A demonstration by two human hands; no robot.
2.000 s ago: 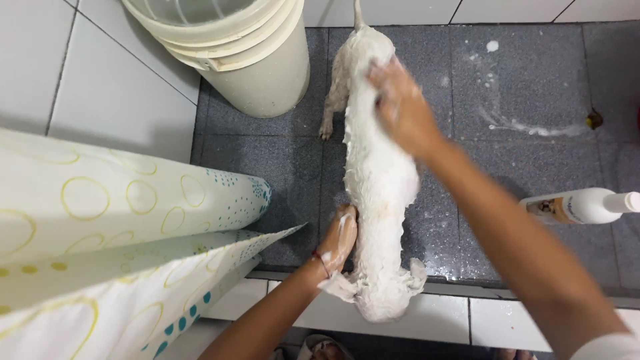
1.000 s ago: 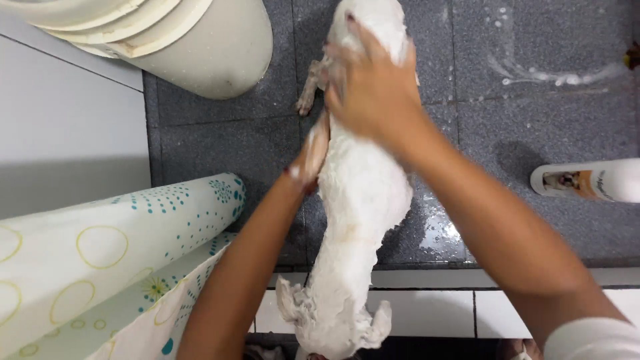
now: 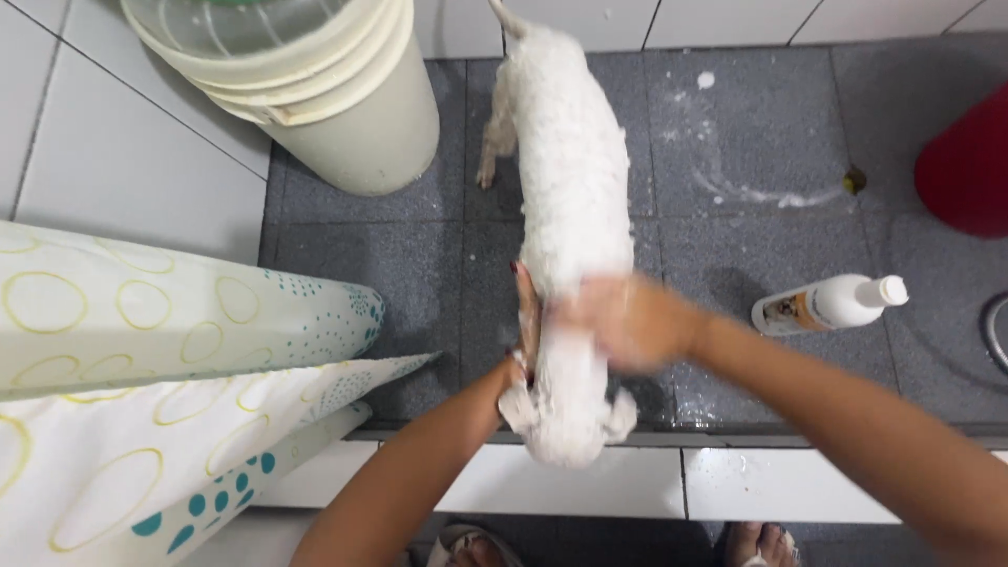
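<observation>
A wet white dog (image 3: 571, 189), its coat covered in lather, stands on dark floor tiles with its head toward me and its tail at the far wall. Against the left side of its neck and shoulder rests my left hand (image 3: 528, 323), partly hidden by the dog. My right hand (image 3: 630, 319), blurred, lies over the back of the neck, palm down; its fingers are not clear. To the right stands a white plastic bottle (image 3: 839, 303) with a printed label and a white cap.
A large cream plastic bucket (image 3: 370, 118) stands at the back left. A patterned shower curtain (image 3: 181, 315) hangs at left. A white tiled curb (image 3: 559, 482) runs along the near side. At right are a red container (image 3: 969, 165) and a metal hose (image 3: 994, 331).
My right hand has moved from the dog's rear back down to its neck. My left hand stays at the dog's left side. The view has shifted, showing the red container.
</observation>
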